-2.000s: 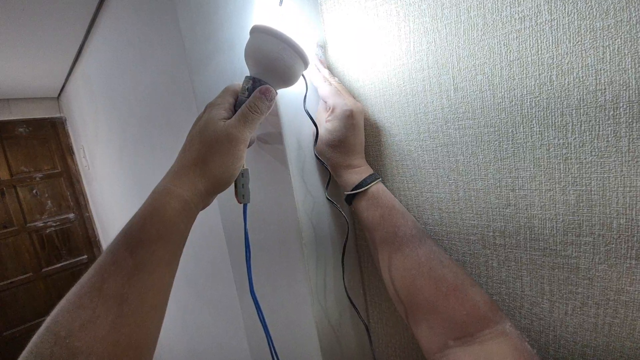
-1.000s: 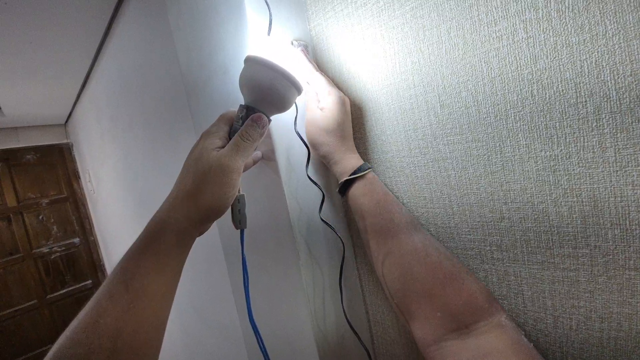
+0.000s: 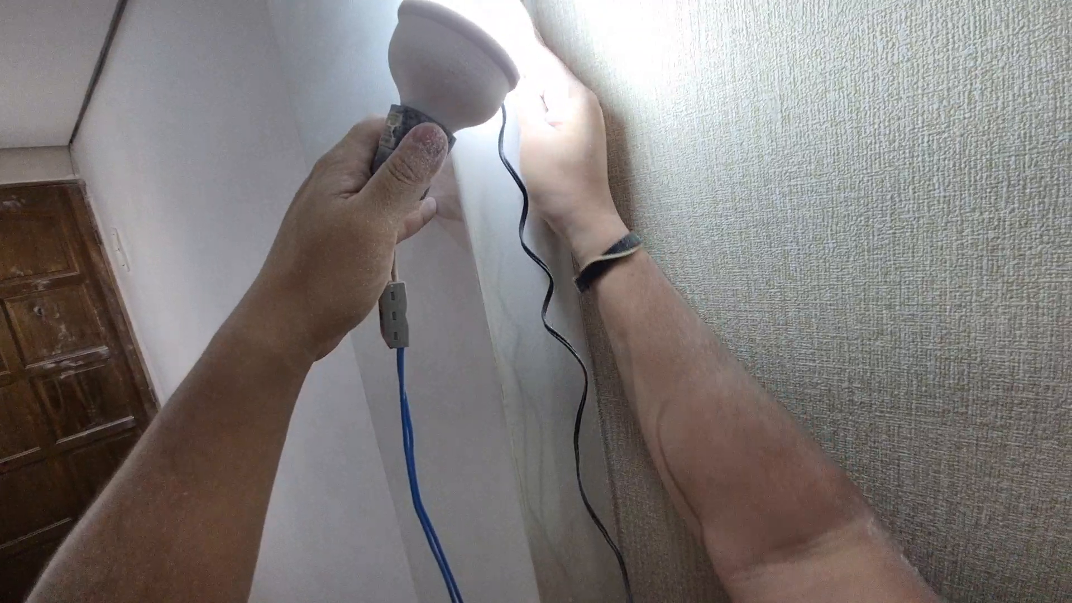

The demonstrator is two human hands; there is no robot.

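Observation:
My left hand (image 3: 360, 193) grips the dark base of a lit white bulb-shaped lamp (image 3: 444, 63), its thumb across the front. Below this hand a grey wire connector (image 3: 394, 316) hangs, with blue wires (image 3: 410, 444) running down from it. My right hand (image 3: 565, 126) lies against the edge of the textured wall covering (image 3: 837, 209), just right of the lamp; its fingertips are lost in the glare, and I cannot tell whether they hold anything. A wavy thin black cable (image 3: 548, 314) hangs between the two hands.
A dark band (image 3: 607, 261) is around my right wrist. On the left are a smooth white wall (image 3: 201, 167) and a panelled wooden door (image 3: 75, 360), with the ceiling (image 3: 50, 67) above. A pale strip with faint veining (image 3: 544, 452) runs down beside the textured wall.
Over the last second the lamp, both hands and the black cable's upper part appear higher in the view. My left hand has kept its grip on the lamp throughout.

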